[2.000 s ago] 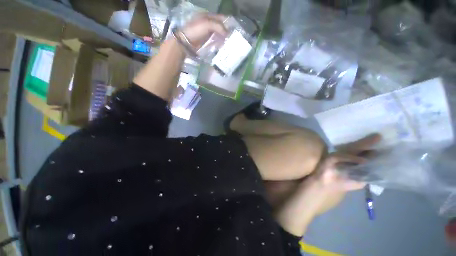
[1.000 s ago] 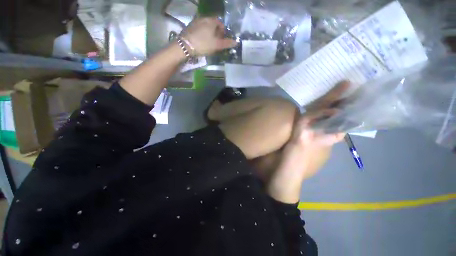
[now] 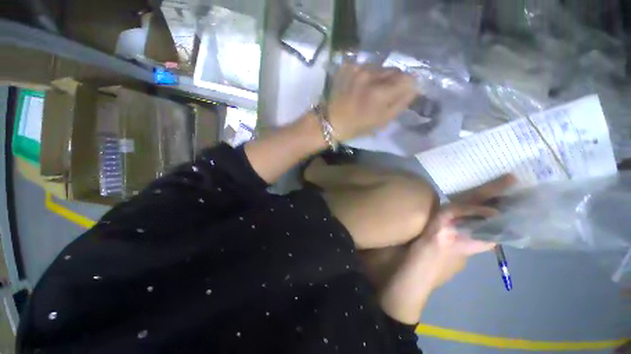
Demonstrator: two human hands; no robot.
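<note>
My left hand (image 3: pixel 367 104), with a bracelet at the wrist, is blurred and lies over a clear bag (image 3: pixel 450 76) of small dark parts on the shelf. Its fingertips touch the plastic; whether they grip it cannot be told. My right hand (image 3: pixel 453 235) is beside my knee, closed on crinkled clear plastic (image 3: pixel 553 221). A blue-capped pen (image 3: pixel 504 268) sticks out below its fingers. A long white ruled stock card (image 3: pixel 512 152), with handwriting and a band or string across it, lies tilted just above my right hand, partly under the plastic.
Open cardboard boxes (image 3: pixel 76 131) and a green-edged bin (image 3: pixel 29 128) are at the left. A white tray (image 3: pixel 225 66) and a small blue item (image 3: pixel 164 75) are on the shelf edge. More clear plastic fills the upper right. A yellow line (image 3: pixel 512 341) crosses the grey floor.
My left hand has moved from the green-edged bin, where it held a labelled bag, across to the bag of dark parts. My right hand keeps the pen and plastic. The view has shifted.
</note>
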